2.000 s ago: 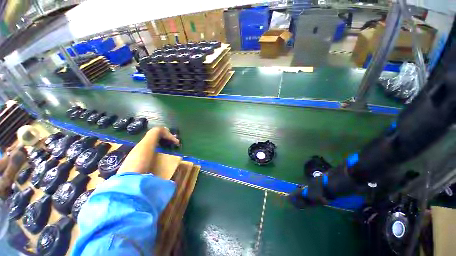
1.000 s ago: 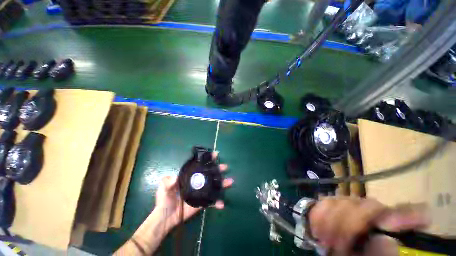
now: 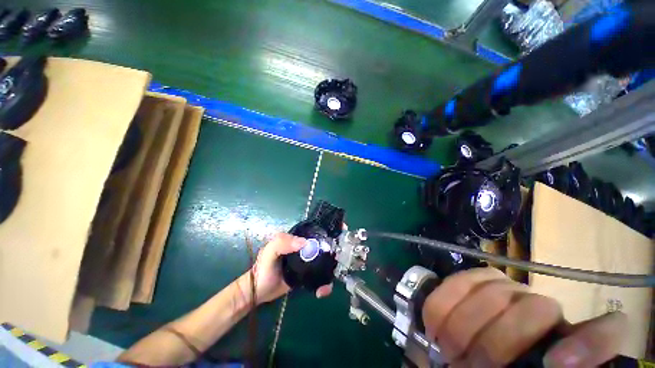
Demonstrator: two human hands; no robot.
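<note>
My left hand holds a round black housing over the dark green bench, thumb on its face beside the pale center disc. The housing's short neck points up and right. My right hand is closed around the black grip of the screwdriver, low at the right. The driver's silver nose is at the housing's right rim; whether a screw is there cannot be seen. A thin grey feed hose runs from near the nose to the right.
Cardboard sheets with housings stand left, more cardboard right. Stacked housings sit right of the bench. Housings lie on the green conveyor. A blue-banded black cable bundle and grey post cross the upper right.
My left hand first reached to the conveyor and then held a housing over the bench. Since then the housing has tilted, and the driver nose has moved left to its rim.
</note>
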